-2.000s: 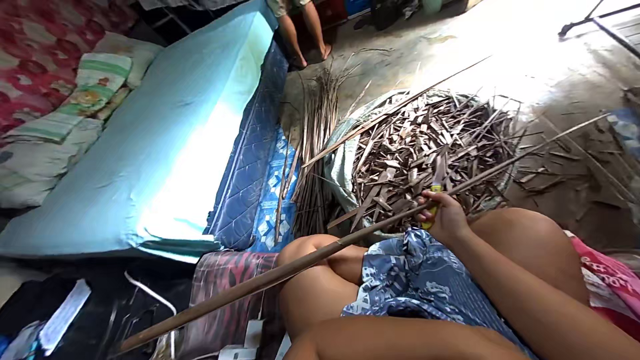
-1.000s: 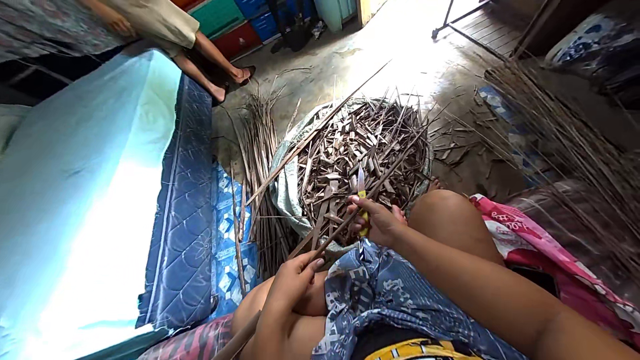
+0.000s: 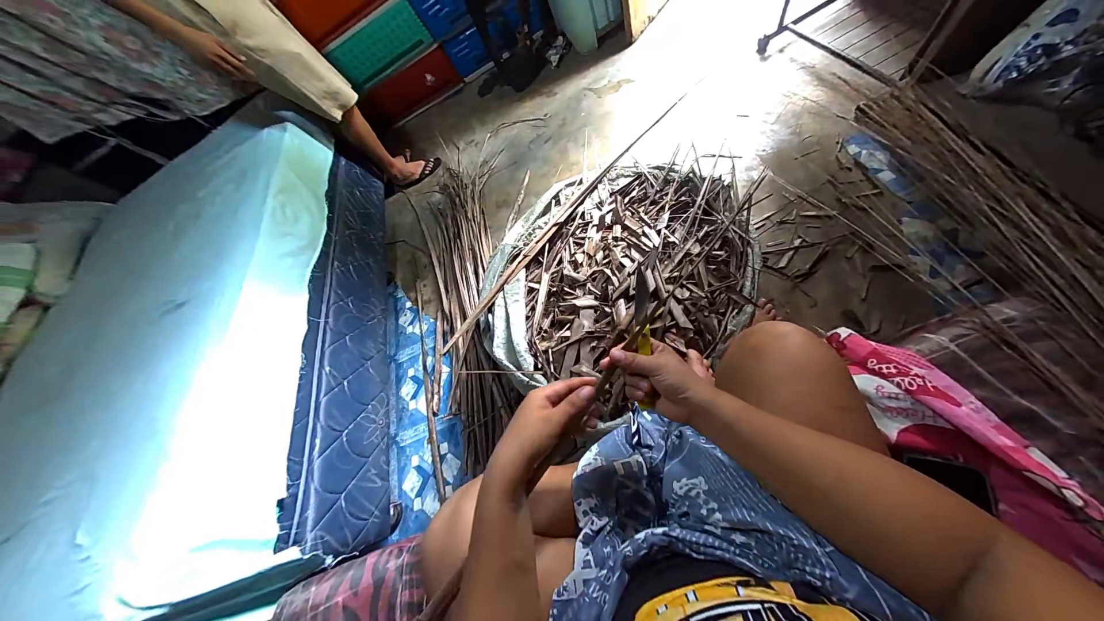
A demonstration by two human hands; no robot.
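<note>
My right hand (image 3: 660, 375) is closed around the yellow handle of a knife (image 3: 645, 341), whose dark blade points up and away over the sack. The same hand's thumb and finger pinch a dry brown leaf strip. My left hand (image 3: 548, 423) grips that strip a little to the left, and its tail runs back under my left forearm. Just beyond both hands, an open woven sack (image 3: 511, 323) with rolled edges is heaped with short cut leaf pieces (image 3: 642, 233). One long stalk (image 3: 569, 207) lies slantwise across the sack's left edge.
A bundle of long dry strips (image 3: 466, 259) lies left of the sack, beside a blue mattress (image 3: 345, 362). More long strips (image 3: 975, 172) spread at the right. Another person's sandalled foot (image 3: 414, 171) stands at the upper left. Loose scraps (image 3: 802, 250) litter the floor. A phone (image 3: 949, 479) rests on pink cloth.
My left hand, out of view two seconds ago, now holds the strip near my right hand. The long strip no longer stretches far out to the right. The view has shifted.
</note>
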